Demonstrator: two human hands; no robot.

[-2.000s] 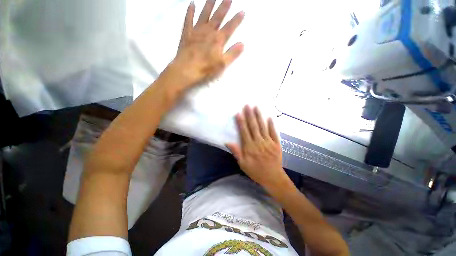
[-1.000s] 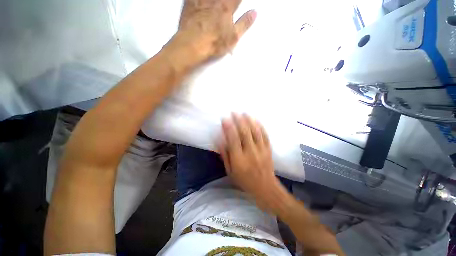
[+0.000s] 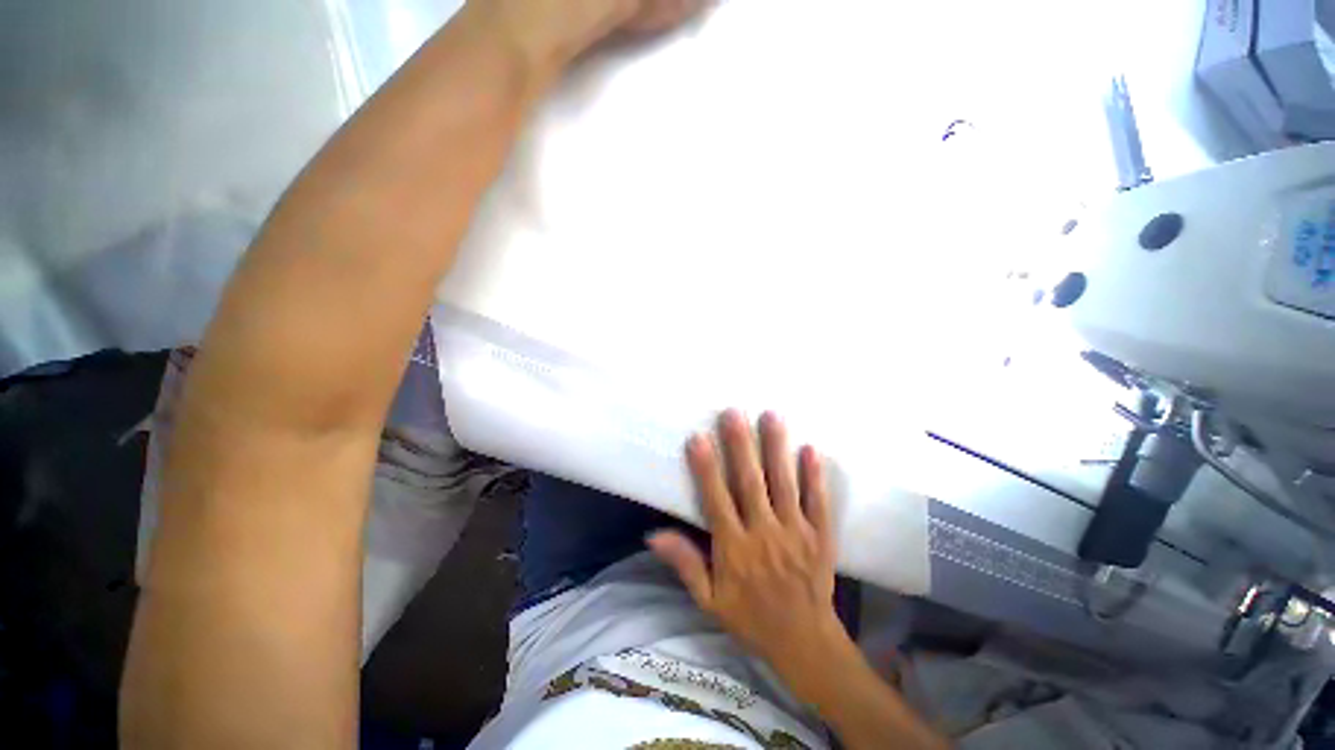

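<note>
A white fabric panel (image 3: pixel 586 425) lies over the table's front edge, its near edge hanging a little past it; farther back it merges with the bright white table. My right hand (image 3: pixel 764 535) lies flat on the panel near that edge, fingers spread, holding nothing. My left hand (image 3: pixel 622 18) is at the top edge of the picture, blurred and partly cut off; its fingers cannot be made out. My left forearm crosses the panel's left side. The sewing machine head (image 3: pixel 1230 293) stands at the right, away from both hands.
A black smartphone (image 3: pixel 1120 516) lies below the needle area. A grey ruled strip (image 3: pixel 1010 557) runs along the table's front edge. Greyish fabric (image 3: pixel 161 161) covers the table's left side. Pale cloth (image 3: pixel 425 542) hangs below the table. White boxes (image 3: pixel 1271 66) stand at the back right.
My left hand has moved up and partly out of the picture. The panel's near edge now hangs over the ruled strip. My right hand's fingers have spread again. The view has shifted, with the machine lower right.
</note>
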